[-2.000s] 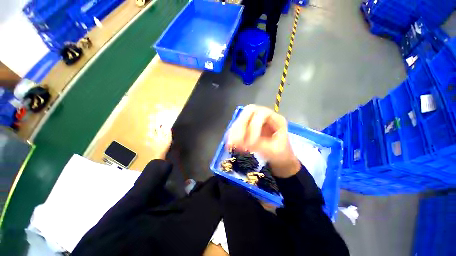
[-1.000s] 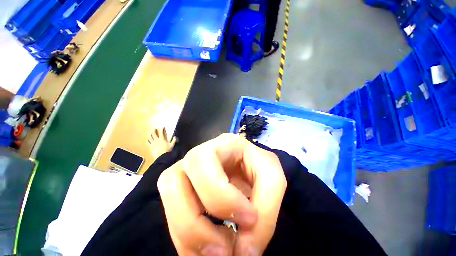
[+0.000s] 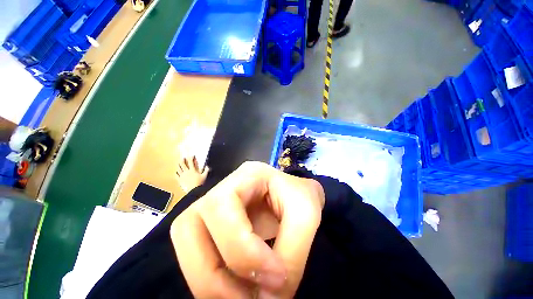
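My right hand is large in the lower middle of the view, close to the camera. Its fingers are curled and the thumb meets the fingertips. A tiny light spot shows at the fingertips, but I cannot tell whether something is pinched there. My left hand lies at the bench's right edge with its fingers spread, holding nothing. Beyond my right forearm is a blue crate with a white liner. Shaggy black figures with beige parts lie in its left side, partly hidden by my sleeve.
A phone and white sheets lie on the bench. A shiny blue crate stands at its far end, beside a blue stool. The green conveyor runs left. Blue crates stand right. A person's legs show ahead.
My right hand has come from over the lined crate to close in front of me, fingers curled. My left hand's spread fingers now show. The person's legs ahead have moved right, away from the stool.
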